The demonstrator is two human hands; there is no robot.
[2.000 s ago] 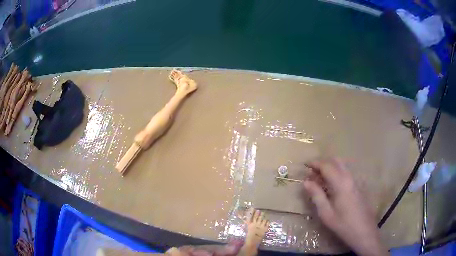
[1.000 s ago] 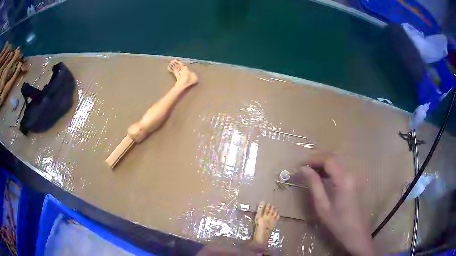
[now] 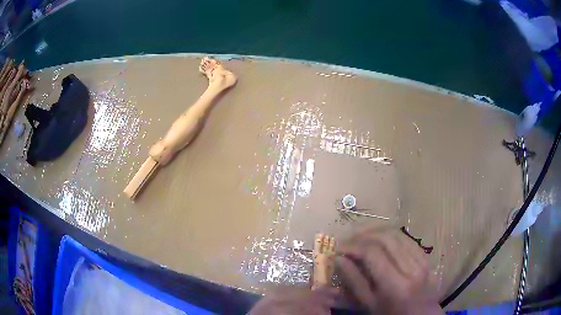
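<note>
A tan figure leg's foot (image 3: 323, 261) points toes up at the bottom centre; the rest of it is hidden or out of frame. My left hand (image 3: 295, 303) is closed on it, cut off by the bottom edge. My right hand (image 3: 387, 271) is blurred, its fingers bent at the foot's right side; anything in them is hidden. A small white cap (image 3: 349, 202) and a thin pale stick (image 3: 372, 215) lie above the foot. A dark strap (image 3: 417, 240) lies just beyond my right hand.
Another figure leg (image 3: 184, 128) lies left of centre. A black strapped item (image 3: 60, 123) and heaped legs (image 3: 12, 95) lie far left. A black cable (image 3: 504, 231) and metal rod (image 3: 525, 246) cross the right. Blue crates (image 3: 71, 277) stand lower left; a green belt (image 3: 277, 31) runs beyond.
My right hand has moved down and left from beside the cap to the held foot. The dark strap beyond it now shows. The camera view has shifted slightly.
</note>
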